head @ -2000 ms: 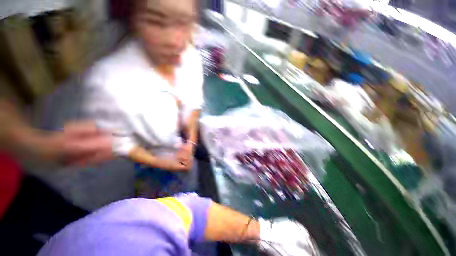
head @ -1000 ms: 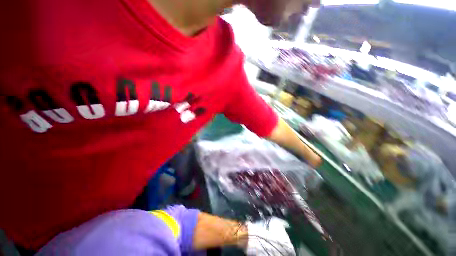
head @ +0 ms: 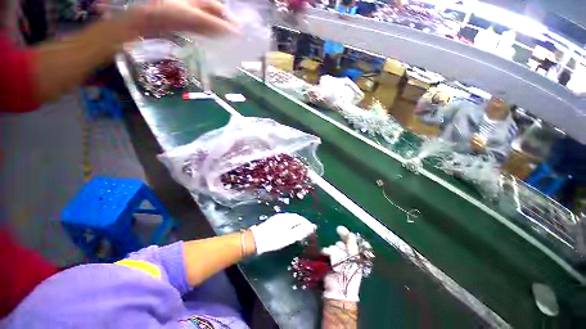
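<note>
My right hand, in a white glove, grips a bunch of wire leads. Dark red strands with white ends stick out on its left side, and a whitish cluster shows on its right. My left hand, also in a white glove, is just left of and above the bunch, palm down, fingers together. Whether it holds a strand cannot be told. A clear plastic bag lies open beyond my hands, with a heap of dark red leads with white connectors spilling toward me.
A person's bare arm reaches in at the upper left, near a raised translucent bag. A blue stool stands left of the bench. Another red lead heap lies further up. The green belt carries a pale wire.
The person in red has moved left, uncovering the bench and stool. My left hand is now clearly visible near the bag's spill, and my right hand with the bunch has come into view.
</note>
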